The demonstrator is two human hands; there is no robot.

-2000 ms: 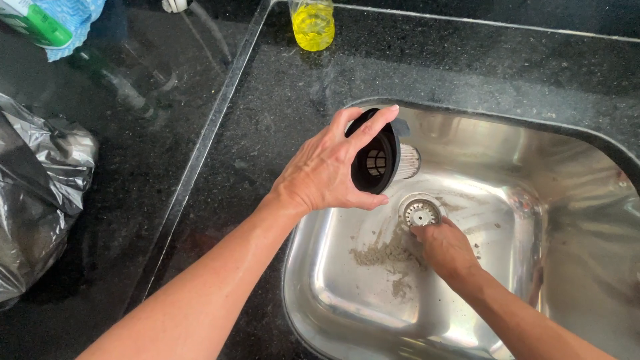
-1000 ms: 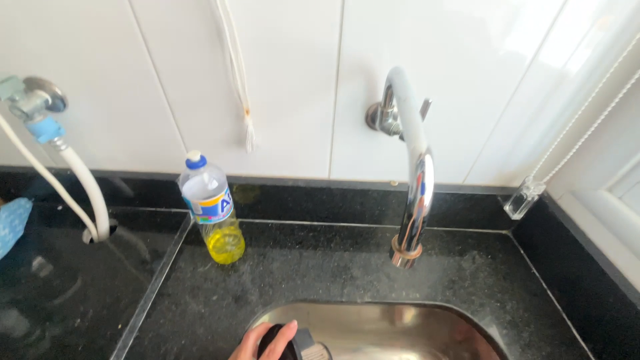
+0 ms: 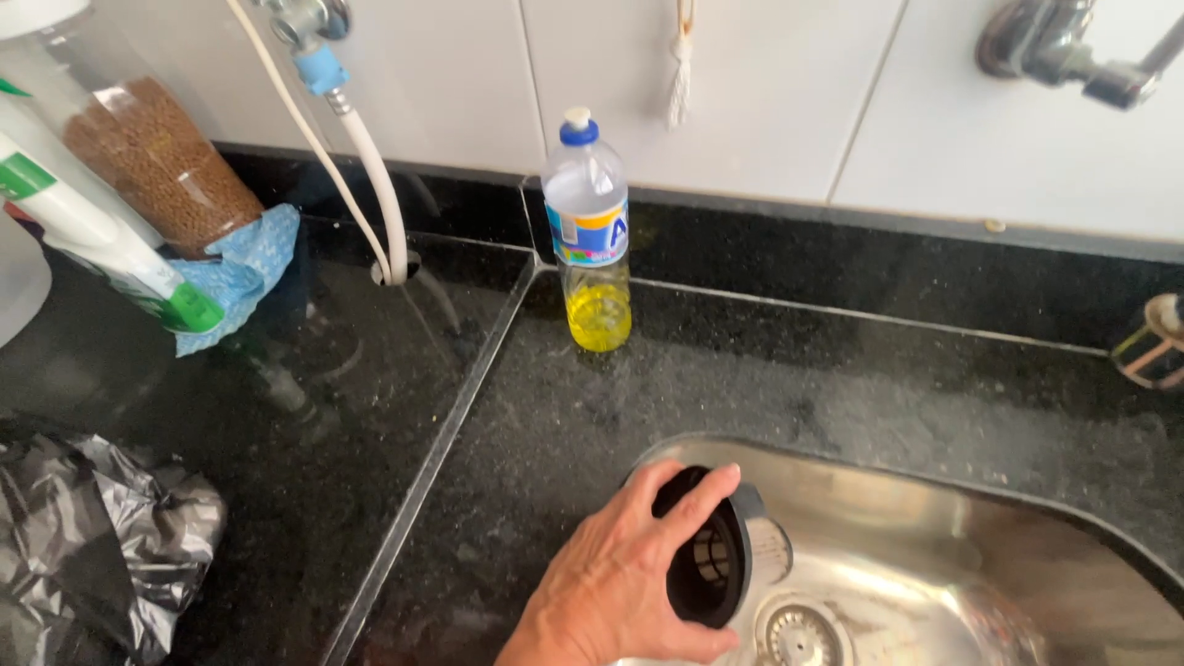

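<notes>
My left hand (image 3: pixel 615 573) grips a round black plastic filter (image 3: pixel 740 555) by its rim, fingers above and thumb below. The filter's hollow opening faces left, and its pale pleated part points right, over the stainless steel sink (image 3: pixel 860 490). Just right of and below the filter lies the sink's drain strainer (image 3: pixel 800 638). My right hand is outside the view. Behind the sink stands a clear plastic bottle (image 3: pixel 597 310) with yellow liquid and a blue and white cap.
A crumpled dark plastic bag (image 3: pixel 102 555) lies at the left. Farther back are a jar of brown pellets (image 3: pixel 171 166), a blue cloth (image 3: pixel 268 259), a white and green package (image 3: pixel 102 231) and a white hose (image 3: pixel 375 176). The faucet outlet (image 3: pixel 1152 342) hangs at the right.
Two seconds ago my right hand was at the drain among grey debris; it is now out of sight. My left hand still holds the filter. The view has swung up, then back down leftward.
</notes>
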